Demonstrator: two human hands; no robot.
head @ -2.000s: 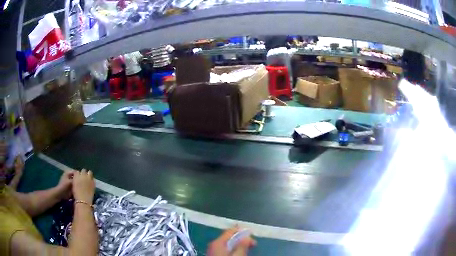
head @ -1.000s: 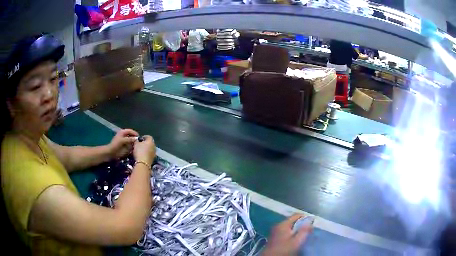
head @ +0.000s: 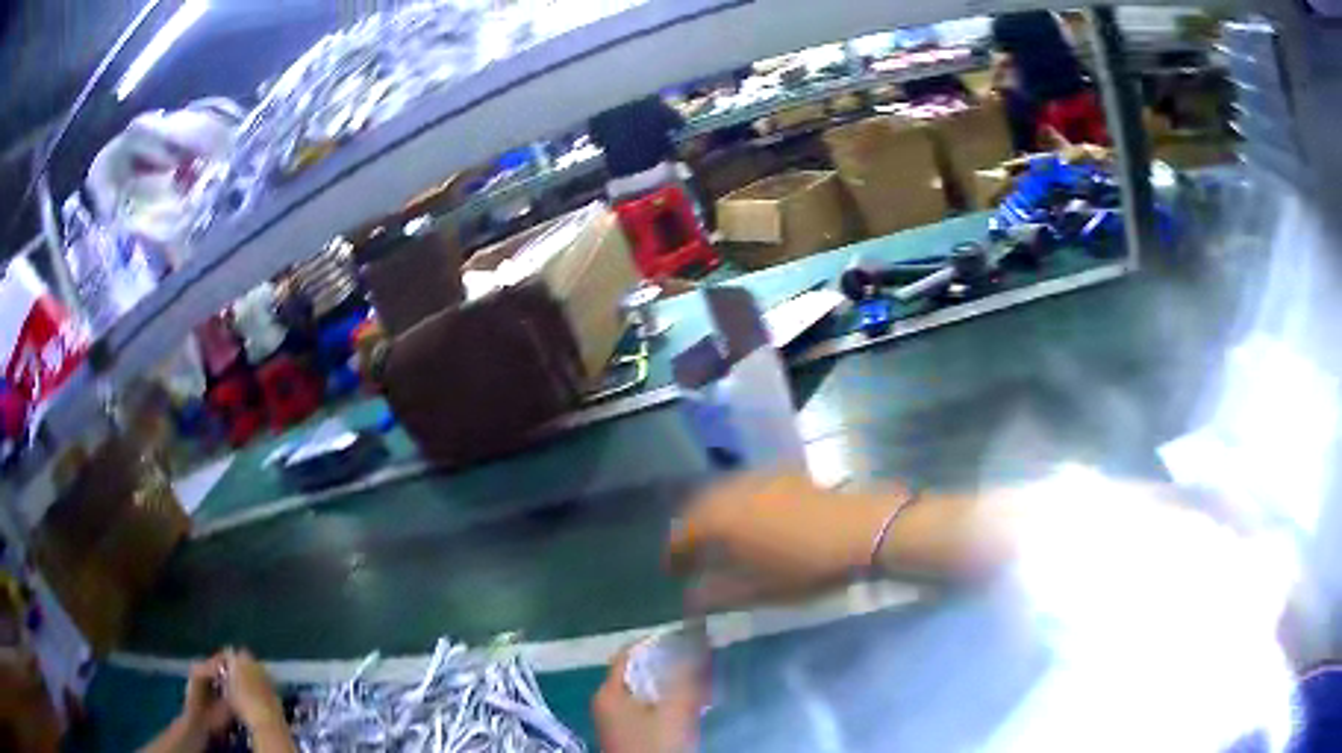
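A tall, narrow white and pale-blue retail box [head: 758, 416] stands nearly upright over the belt, its greyish top flap raised. My right hand [head: 787, 533], blurred, reaches in from the right and is closed around the box's lower end. My left hand [head: 648, 706] is at the bottom edge, partly cut off, just below and left of my right hand. It holds a small white folded leaflet [head: 645, 669] between its fingers. Blur hides the exact finger positions of both hands.
A tangled heap of grey-white strips [head: 442, 703] lies left of my left hand, beside a neighbour's hands [head: 228, 699]. A brown carton [head: 486, 375] and black products [head: 920, 275] lie across the green belt [head: 427, 552]. A shelf crosses overhead; glare covers the right.
The view has turned and tilted. My right hand has come into view from the right with the retail box. My left hand still holds the small white piece near the bottom edge.
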